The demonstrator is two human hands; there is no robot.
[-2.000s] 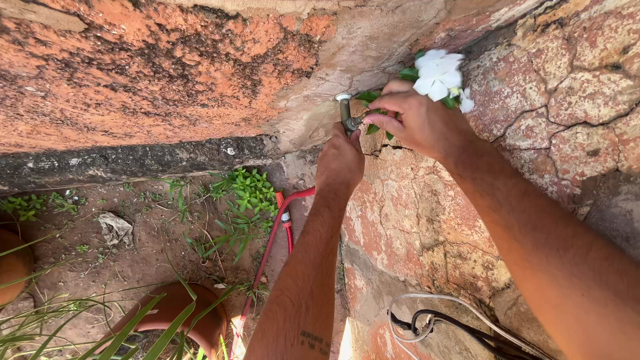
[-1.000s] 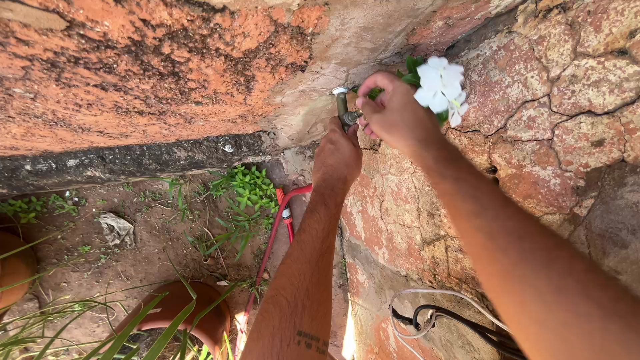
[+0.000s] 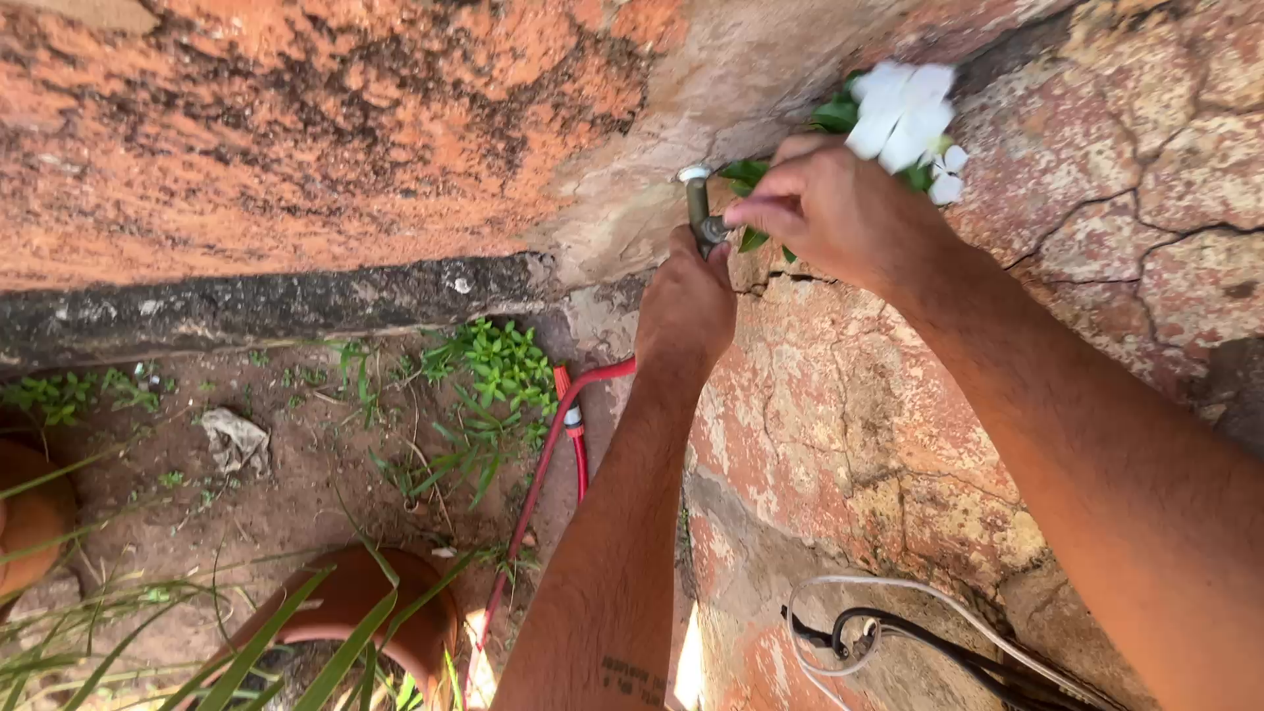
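A metal garden tap (image 3: 699, 205) sticks out of the wall from a white collar, near the top middle of the head view. My left hand (image 3: 688, 301) is closed round the tap's lower end, which it mostly hides. My right hand (image 3: 839, 202) is at the tap's side, thumb and fingertips at its handle; how firmly they grip does not show. White flowers (image 3: 904, 114) with green leaves stand just beyond my right hand. A red hose (image 3: 541, 464) runs up from the ground and passes out of sight behind my left wrist.
A red and grey hose nozzle (image 3: 571, 405) lies by small green weeds (image 3: 504, 365). Terracotta pots (image 3: 395, 602) with long leaves stand at lower left. A cracked plaster wall (image 3: 829, 395) fills the right, with black and white cables (image 3: 889, 622) below. A crumpled rag (image 3: 235, 441) lies on soil.
My right hand has shifted and turned slightly about the tap's handle. My left hand has stayed round the tap.
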